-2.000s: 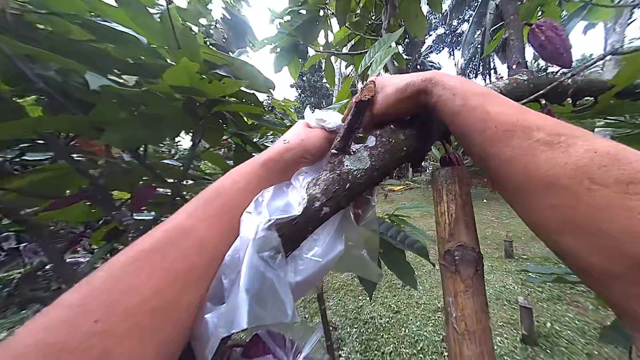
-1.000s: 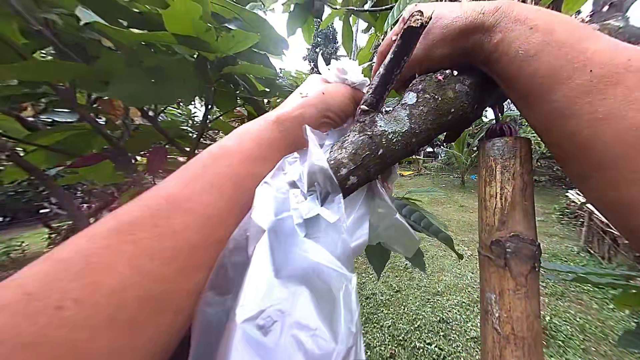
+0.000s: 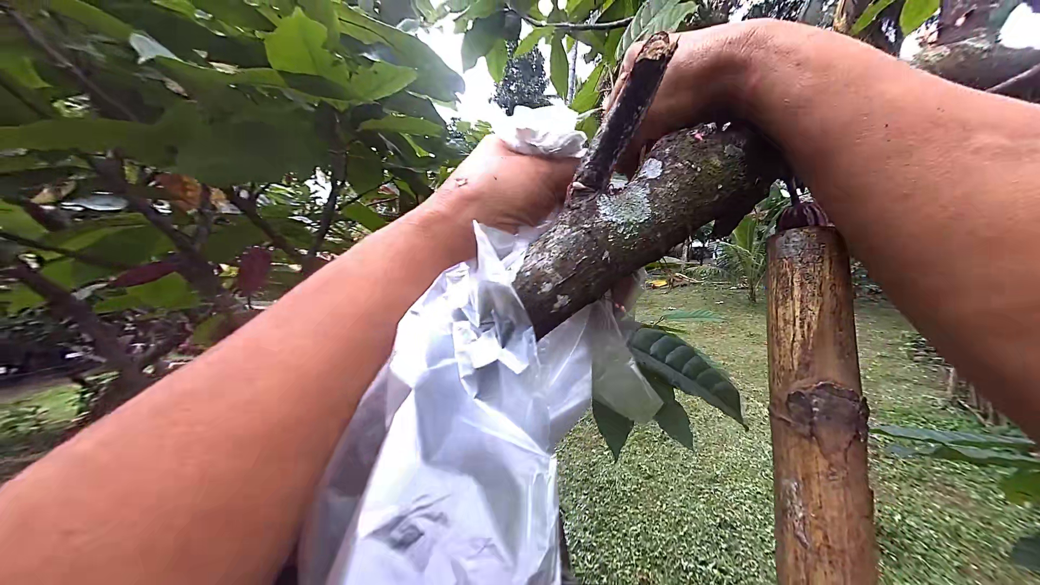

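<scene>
A lichen-spotted tree branch (image 3: 650, 219) slants up to the right, with a short cut stub (image 3: 627, 110) rising from it. On the near-left side of the branch, my left hand (image 3: 520, 180) is closed on a clear plastic bag (image 3: 463, 439), whose bunched whitish top sticks out above the fist. The bag hangs down below the branch. My right hand (image 3: 691, 77) reaches over the branch behind the stub, its fingers largely hidden; what they hold cannot be seen. Some fingertips show beneath the branch beside the plastic.
An upright bamboo pole (image 3: 816, 406) stands at the right, with a dark red cacao pod (image 3: 803, 216) partly visible at its top. Large green leaves (image 3: 691, 366) hang under the branch. Dense foliage (image 3: 244, 146) fills the left, and grass (image 3: 674, 496) covers the ground.
The view has come closer to the branch and shifted since two seconds ago. Both hands remain around the branch by the stub, with the bag still hanging from my left hand.
</scene>
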